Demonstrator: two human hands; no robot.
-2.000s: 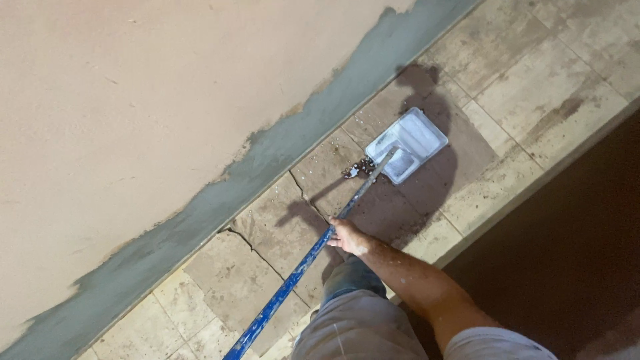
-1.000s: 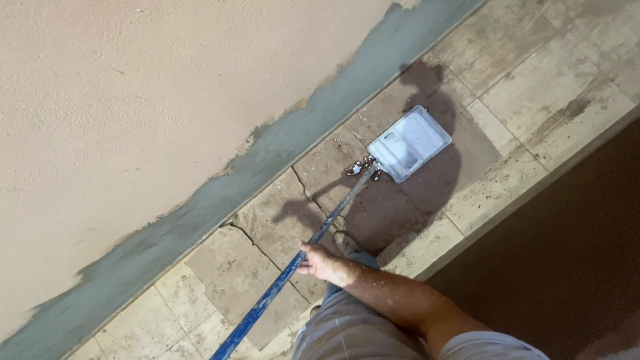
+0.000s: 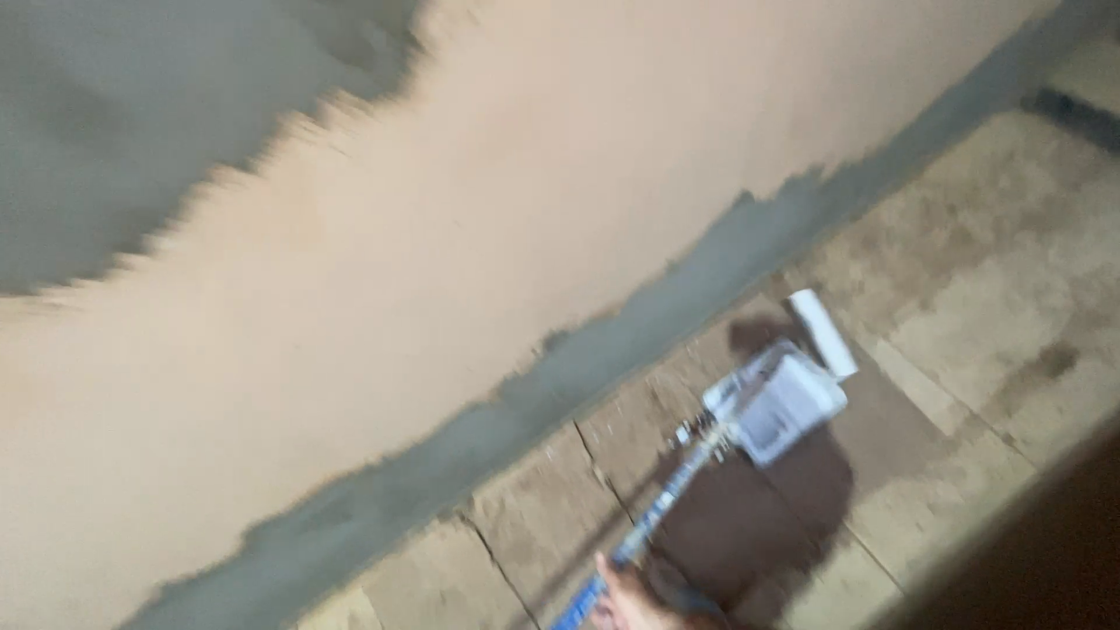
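Note:
My right hand (image 3: 626,597) is closed around a blue extension pole (image 3: 652,521) at the bottom of the view. The pole slants up to the right, with whitish paint smears on its far section. A white paint roller (image 3: 822,334) shows beyond the tray, its frame blurred where it crosses over it. The paint tray (image 3: 783,407), holding white paint, lies on the tiled floor. Small objects (image 3: 691,430), too blurred to name, lie by the tray's near left corner. My left hand is out of view.
A pinkish plastered wall (image 3: 490,201) runs along the left, with a grey band (image 3: 525,402) at its foot and a grey area (image 3: 157,122) above. The floor tiles (image 3: 551,516) have dark cracks. A dark area (image 3: 1050,560) borders the floor at lower right.
The white roller now shows past the tray's far side; a second ago it was not distinguishable there. My right hand stays on the pole. The view has shifted toward the wall and is blurred.

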